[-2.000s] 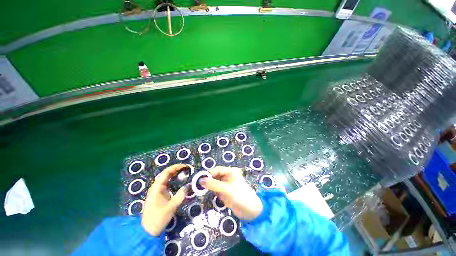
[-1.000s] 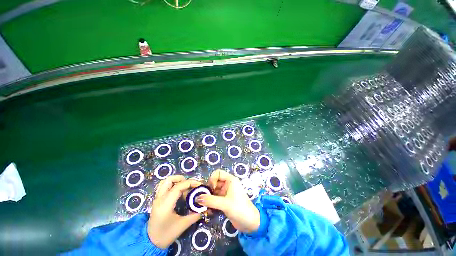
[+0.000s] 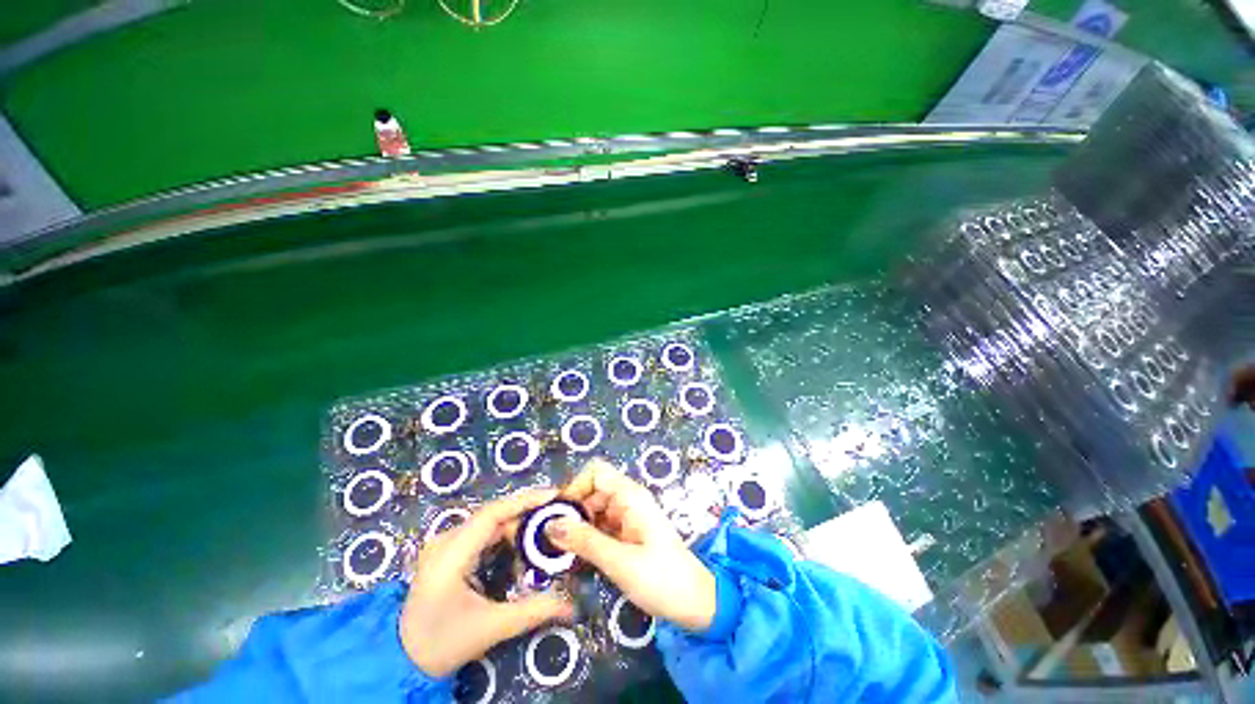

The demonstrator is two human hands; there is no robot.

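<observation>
A round ring module (image 3: 552, 538) with a white ring and dark rim is held between both hands above the tray. My left hand (image 3: 468, 585) holds its left side, fingers behind it, thumb low near the bottom edge. My right hand (image 3: 640, 547) grips its right side with the thumb on its face. The clear blister tray (image 3: 330, 461) under my hands holds rows of similar ring modules; my hands and sleeves hide part of its middle and near rows. Small brownish bits show beside some modules.
An empty clear blister tray (image 3: 860, 365) lies to the right, with a white card (image 3: 870, 553) at its near left corner. Stacked trays (image 3: 1087, 310) stand far right. White paper (image 3: 30, 513) lies at left. A green panel (image 3: 551, 76) with a rail stands behind. A blue bin (image 3: 1218, 509) is low right.
Since two seconds ago both hands have come together around the module, which now shows its dark rim. In the last second the left thumb has shifted slightly; the view has barely moved.
</observation>
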